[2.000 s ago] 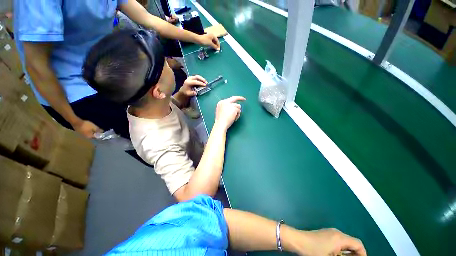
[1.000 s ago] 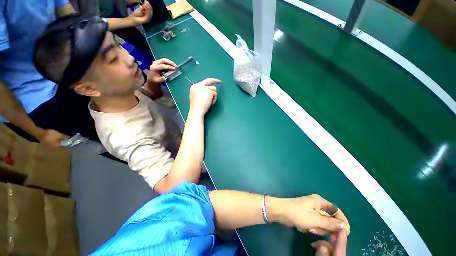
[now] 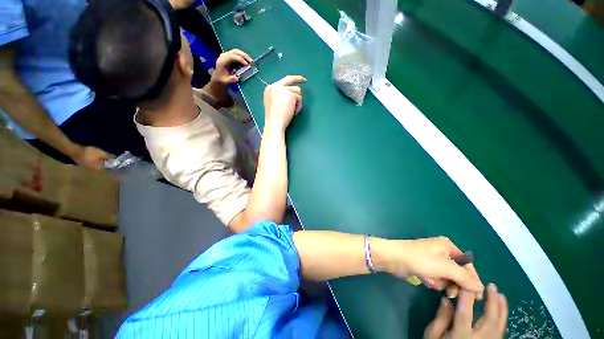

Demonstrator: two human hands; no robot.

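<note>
My left hand (image 3: 440, 265), with a blue sleeve and a bracelet at the wrist, is closed around a small tool. The tool's yellow handle (image 3: 414, 280) shows below the palm and a dark end (image 3: 465, 258) sticks out by the fingers. My right hand (image 3: 469, 319) is cut off by the bottom edge. Its fingertips meet or nearly meet my left fingertips; any tiny piece between them is too small to tell. Loose silvery specks, like screws (image 3: 530, 322), lie on the green surface to the right of my hands.
A clear bag of grainy contents (image 3: 352, 78) stands by a white post (image 3: 380, 40). A white rail (image 3: 463, 179) runs along the green surface. A seated person (image 3: 199, 155) at left holds a slim metal tool (image 3: 255, 65). Another person stands behind, near cartons (image 3: 56, 258).
The view has shifted. My right hand, out of view at first, now shows more fully beside my left. My left hand has turned, and its tool's dark end points up. The seated person's head has turned down.
</note>
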